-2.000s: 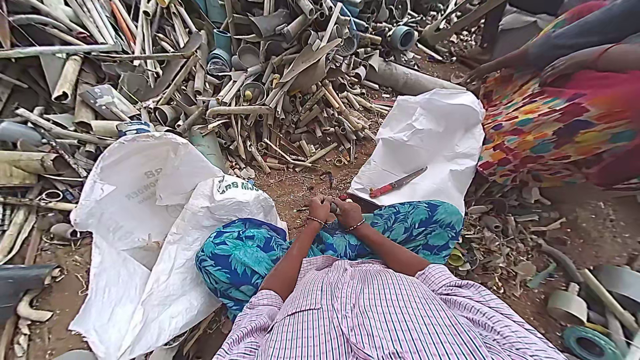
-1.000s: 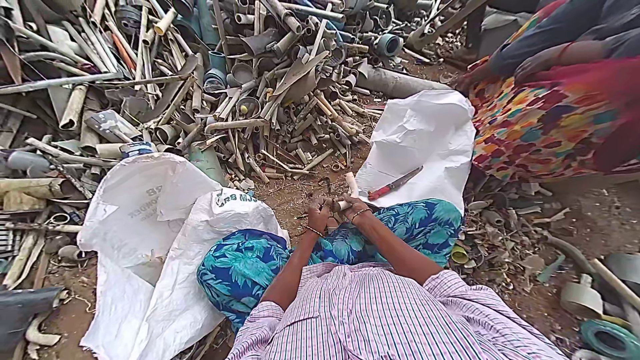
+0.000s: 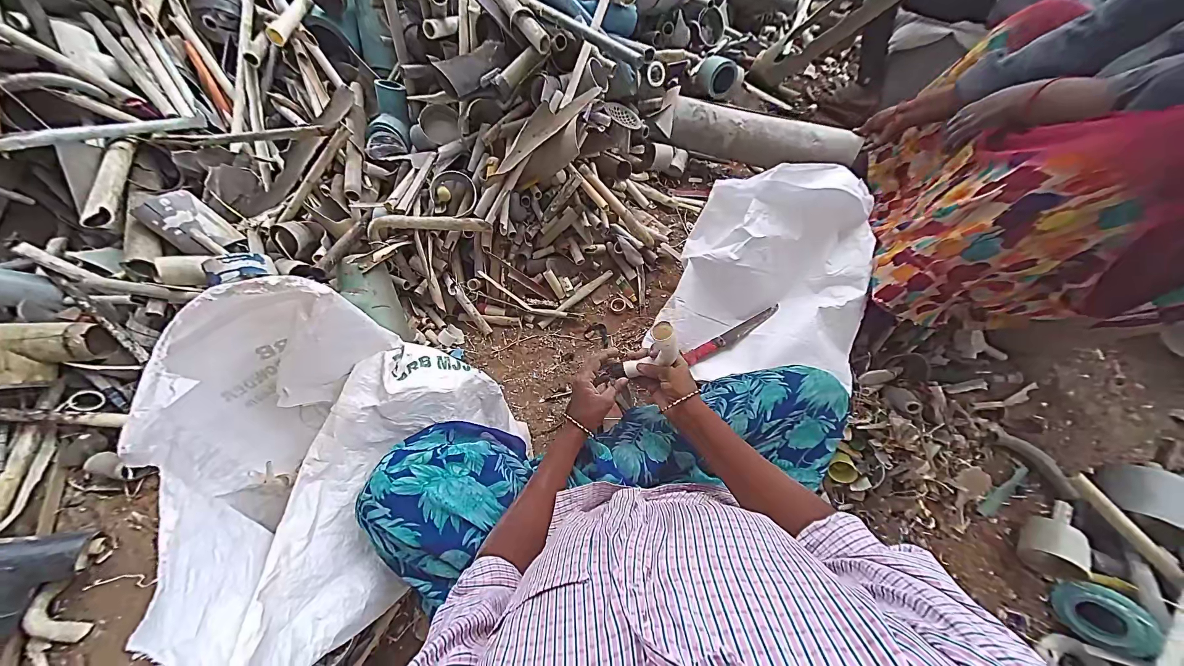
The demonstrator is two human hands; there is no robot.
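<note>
My right hand (image 3: 668, 377) is closed around a short white plastic pipe fitting (image 3: 664, 342), whose open round end points up. Against its side arm, just to the left, is my left hand (image 3: 594, 388), with a small dark piece between its fingers that is too small to name. Both hands are over my lap, above blue floral cloth. A knife with a red handle (image 3: 708, 350) lies on the white sack (image 3: 786, 250) beyond my right hand, its blade pointing up and right.
Ahead rises a heap of scrap plastic pipes (image 3: 518, 157). Another white woven sack (image 3: 231, 370) is spread at my left. A co-worker's hands (image 3: 980, 116) are at the upper right, above multicoloured cloth. Pipe scraps and a green ring (image 3: 1107, 618) lie at the lower right.
The white fitting, not visible two seconds ago, came into view in my right hand by one second ago. It now sits lower, between my hands. The knife stays on the sack.
</note>
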